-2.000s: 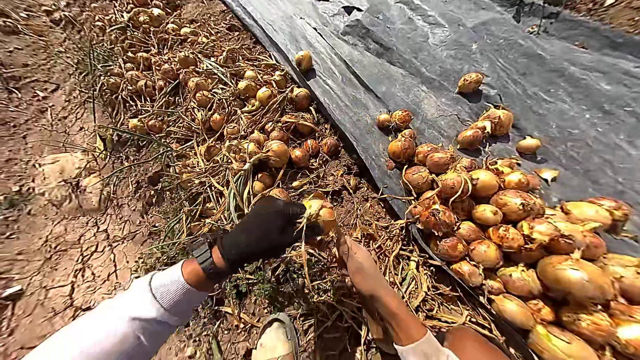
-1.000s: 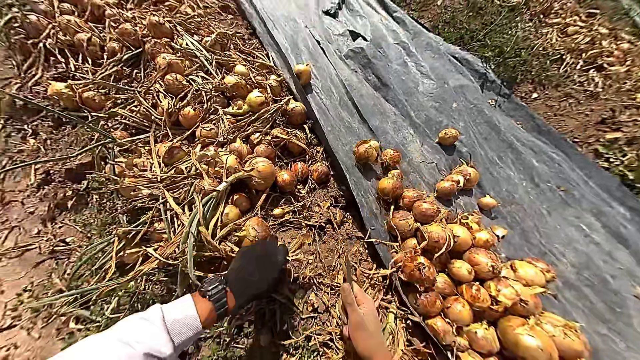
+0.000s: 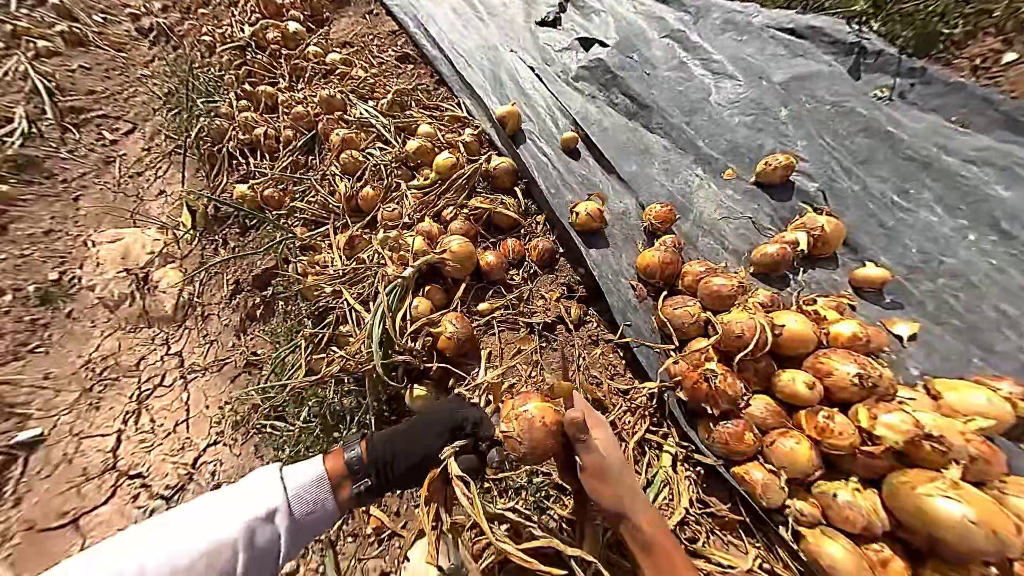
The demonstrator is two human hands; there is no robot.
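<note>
My left hand (image 3: 444, 444), in a black glove with a watch at the wrist, grips an onion with dry leaves (image 3: 480, 512) hanging below the fist. The onion bulb (image 3: 532, 428) sits between my two hands, roughly at the lower middle. My bare right hand (image 3: 596, 460) is at the bulb's right side, its thumb close to the skin. A thin dark blade (image 3: 565, 368), seemingly of a knife, rises from the right hand; its handle is hidden in the fingers.
A heap of onions (image 3: 848, 376) lies on a grey plastic sheet (image 3: 904, 176) at the right, with a few loose onions beyond it. Unsorted onions with dried tops (image 3: 456, 256) cover the soil left of the sheet's edge. Cracked bare soil (image 3: 104, 416) is at the far left.
A second ago the left hand was low over the soil with no onion visible; now a bulb is between the hands. Two more small onions lie on the sheet near its left edge.
</note>
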